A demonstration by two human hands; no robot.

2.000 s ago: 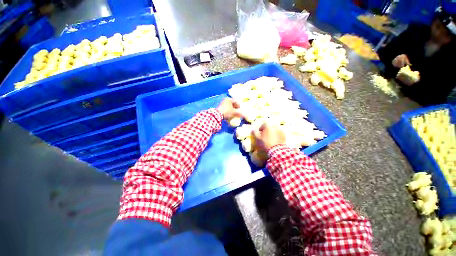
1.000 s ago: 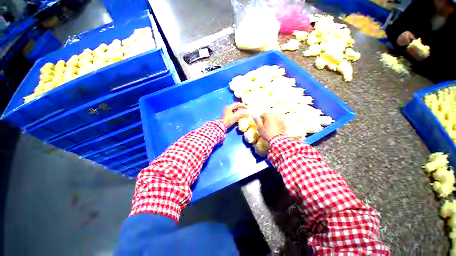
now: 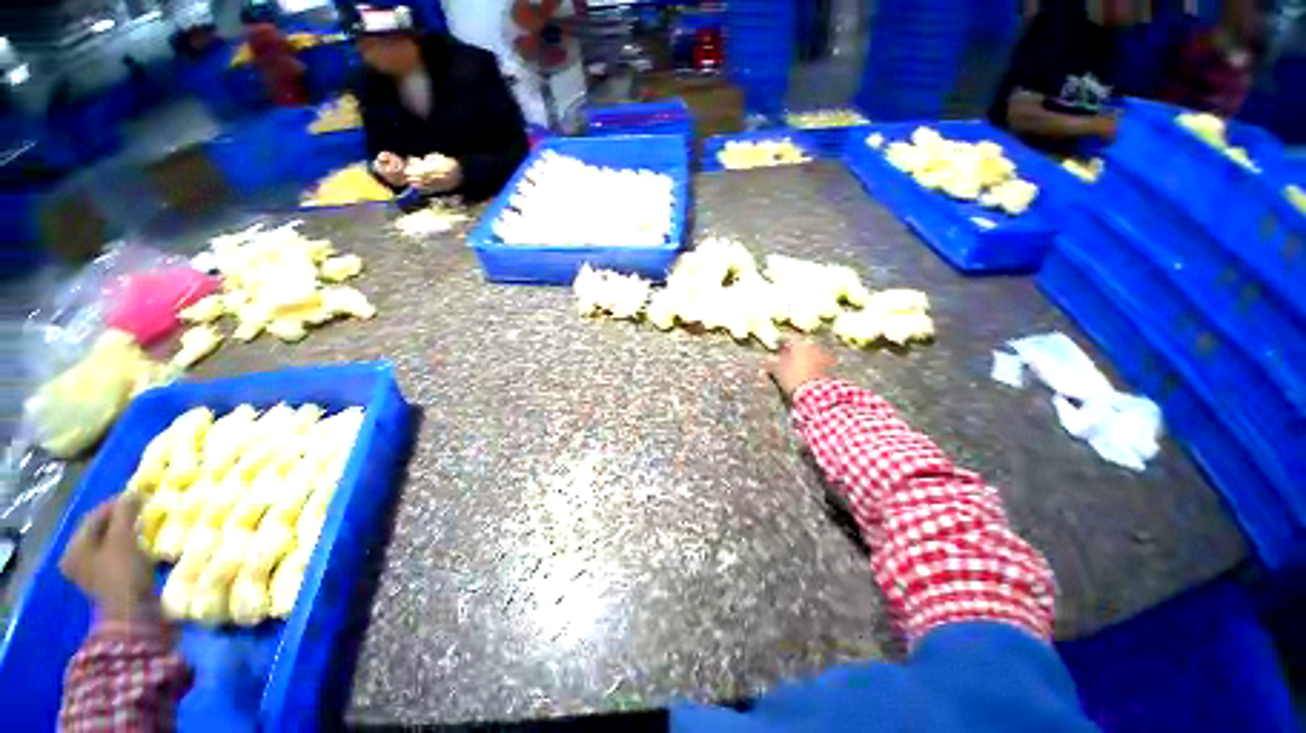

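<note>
A blue tray (image 3: 375,473) stands at the left, with close rows of pale-yellow toy pieces (image 3: 251,501) in it. My left hand (image 3: 112,551) is blurred over the tray's left part, beside the rows; whether it holds anything cannot be told. My right hand (image 3: 802,365) reaches across the table (image 3: 573,544) to the front edge of a loose row of untrimmed yellow pieces (image 3: 731,294). Its fingertips touch or nearly touch the row, and its grip is too small and blurred to tell.
A full blue tray (image 3: 580,265) stands beyond the row. A loose heap (image 3: 279,279) and plastic bags (image 3: 86,387) lie left. White cloth (image 3: 1096,394), another blue tray (image 3: 974,244) and stacked crates (image 3: 1174,301) are right. A person (image 3: 444,108) sits across the table.
The view has swung right. Both hands have left the packed pieces they were touching together; my right hand is out at the loose row, my left hand is at the tray's left part.
</note>
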